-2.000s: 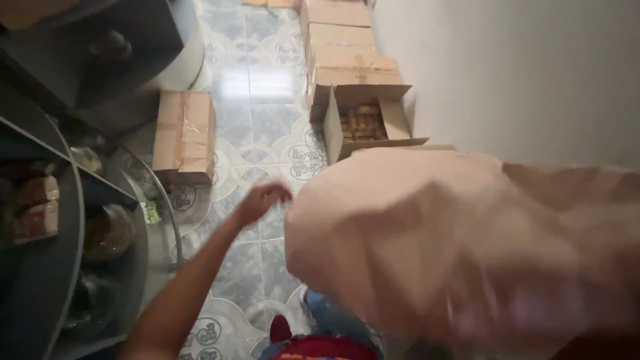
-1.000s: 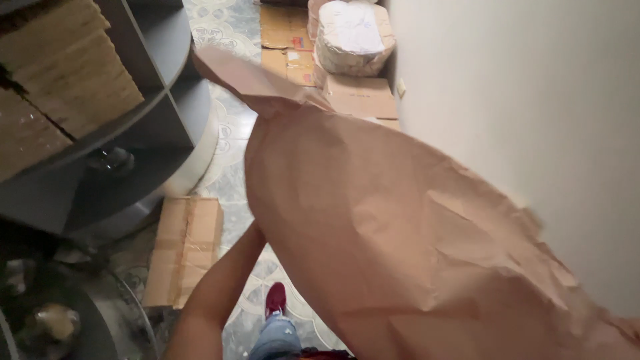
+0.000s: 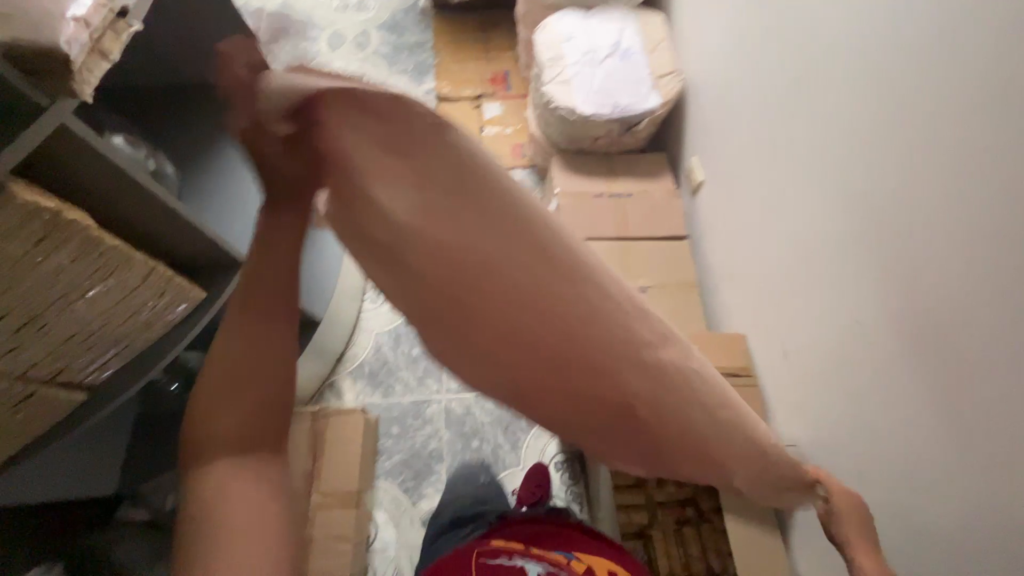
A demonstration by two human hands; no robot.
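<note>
A large sheet of brown kraft paper (image 3: 512, 304) stretches slantwise across the view, from upper left to lower right. My left hand (image 3: 276, 132), blurred, grips its gathered upper-left end. At the lower right my right hand (image 3: 848, 512) pinches the opposite end. The paper is bunched at both ends and bellies out between them, hanging above the floor and partly hiding the boxes behind it.
Grey shelves (image 3: 152, 216) with stacked brown bundles (image 3: 80, 296) stand on the left. Cardboard boxes (image 3: 620, 196) line the white wall (image 3: 864, 240), with a wrapped bundle (image 3: 600, 72) beyond. An open carton (image 3: 752, 524) lies below right, a closed carton (image 3: 336, 472) at lower left.
My left hand, empty two seconds ago and then hidden behind the paper, now shows at the paper's upper-left end. The paper has narrowed into a slanting band. My right hand has come into view.
</note>
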